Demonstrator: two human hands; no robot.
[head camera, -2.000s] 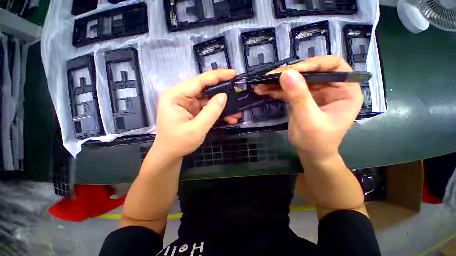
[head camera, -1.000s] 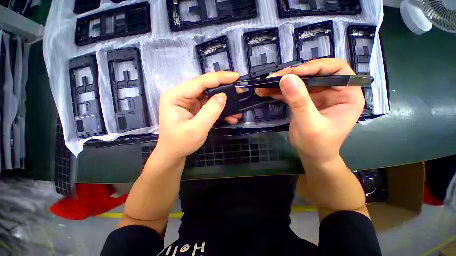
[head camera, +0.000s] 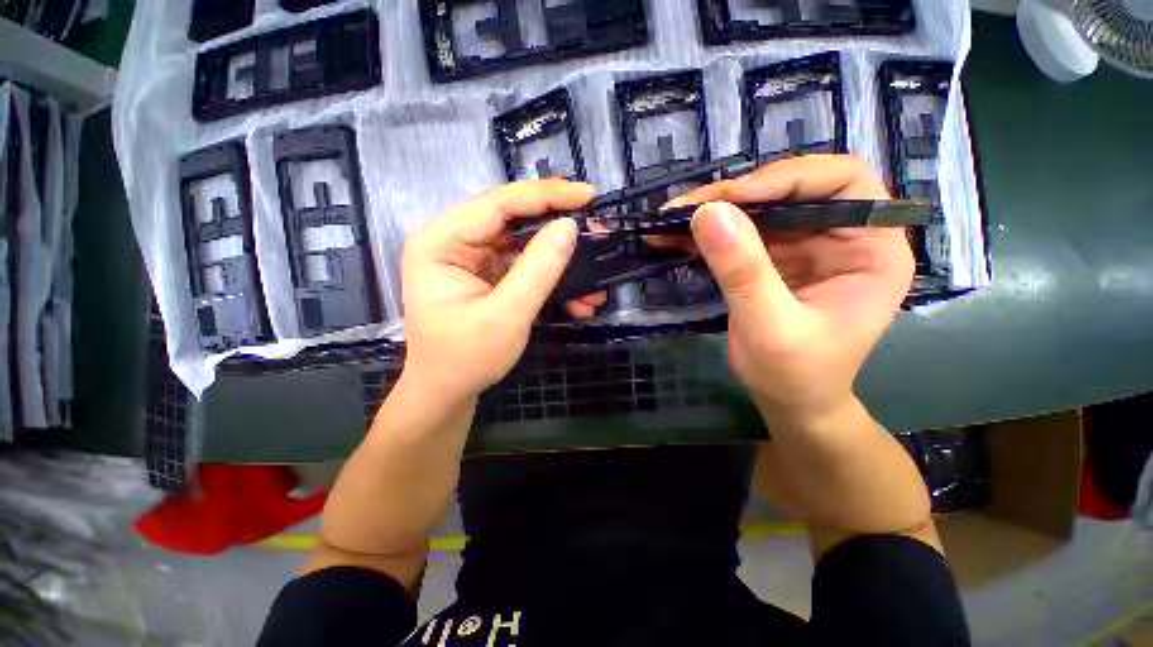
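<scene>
My left hand (head camera: 487, 284) grips one end of a black plastic housing (head camera: 594, 263), thumb on top, above the tray's near edge. My right hand (head camera: 809, 272) holds black tweezers (head camera: 809, 216) between thumb and fingers, the broad rear end pointing right. The tweezer tips point left and meet the housing beside my left thumb. My right fingers also lie behind the housing's right part; whether they grip it is hard to tell. Any small piece at the tips is too small to tell.
A tray with white wrinkled liner (head camera: 424, 152) holds several black housings (head camera: 323, 228). A dark grid sheet (head camera: 582, 386) lies along the green bench's (head camera: 1049, 335) near edge. A white fan (head camera: 1056, 38) stands at the top right. A cardboard box (head camera: 1037, 487) and a red item (head camera: 228, 508) are below.
The housing has tilted in my hands and shows more edge-on. The tweezers have moved slightly left and down, with the tips still at the housing. Both hands keep their holds.
</scene>
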